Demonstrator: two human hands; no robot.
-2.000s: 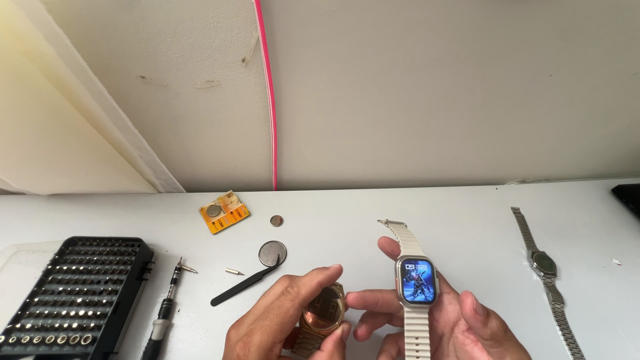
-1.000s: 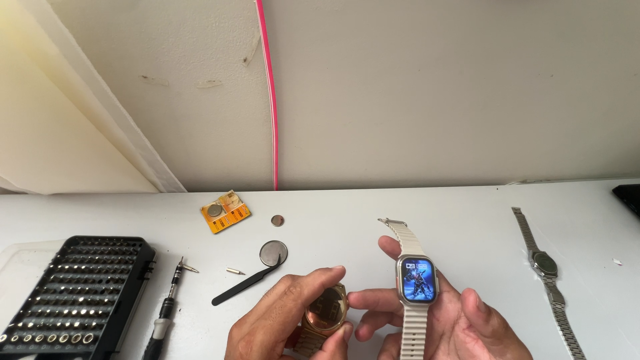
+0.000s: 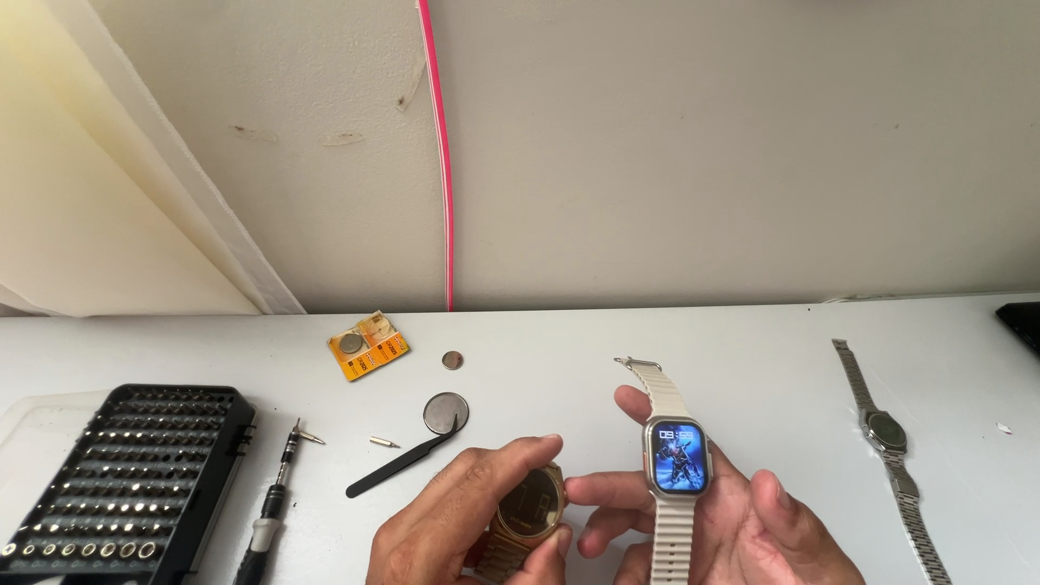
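Observation:
My left hand point(image 3: 455, 512) grips a gold-toned wristwatch point(image 3: 532, 504) with a round dark digital face and a metal link bracelet, thumb and fingers around its case. To its right, my right hand point(image 3: 731, 528) lies palm up under a smartwatch point(image 3: 678, 457) with a lit screen and a cream ribbed band. That band runs over the fingers, its buckle end pointing to the wall. One fingertip of my right hand is at the gold watch's right edge. Black tweezers point(image 3: 398, 467) lie left of the gold watch, their tip on a large coin cell point(image 3: 444, 413).
At left are an open bit case point(image 3: 130, 471), a precision screwdriver point(image 3: 272, 504) and a loose bit point(image 3: 384, 442). Farther back lie a smaller button cell point(image 3: 452, 360) and an orange battery blister pack point(image 3: 378, 357). A silver metal-band watch point(image 3: 884, 431) lies at right.

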